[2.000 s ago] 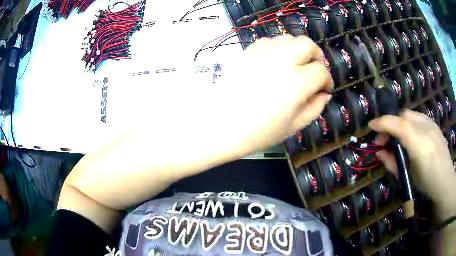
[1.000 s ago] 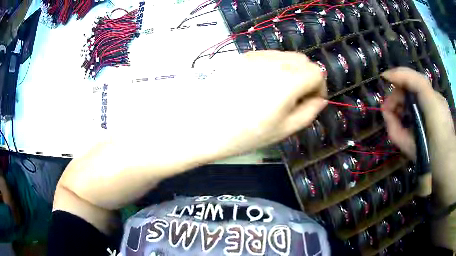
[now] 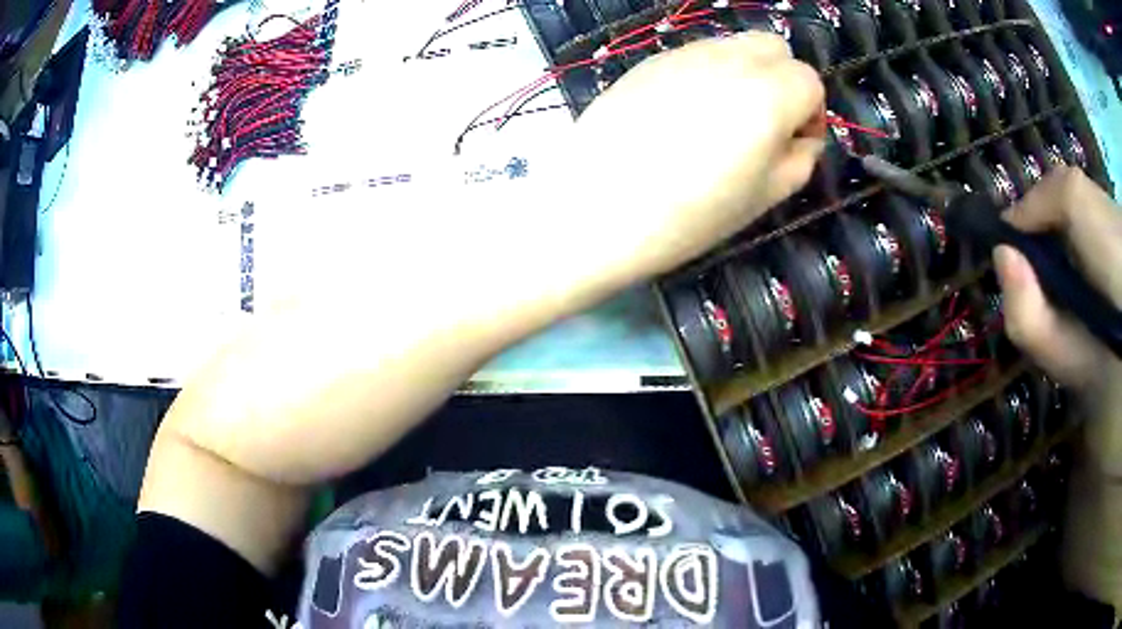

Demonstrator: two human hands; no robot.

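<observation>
The partitioned tray [image 3: 773, 498] holds rows of round black speakers [image 3: 837, 273] on edge, each with a small red and shiny terminal spot. My left hand [image 3: 751, 111] is over the tray's upper left part, its fingers closed on a thin red lead wire [image 3: 858, 127] at a speaker. My right hand [image 3: 1064, 277] holds the soldering iron [image 3: 1046, 264] by its black handle. The iron's metal tip points left, close to my left fingertips. Exactly where the tip touches cannot be told.
Loose red wires with white plugs [image 3: 917, 359] lie on the tray's lower rows. More red wires [image 3: 640, 43] cross its far left rows. A red-black wire bundle [image 3: 261, 98] lies on the white table [image 3: 135, 246], with tied bundles [image 3: 154, 22] behind it.
The red wire stretched between my hands is now at a speaker farther up the tray. My left hand has moved away from me. The iron has swung round to point left.
</observation>
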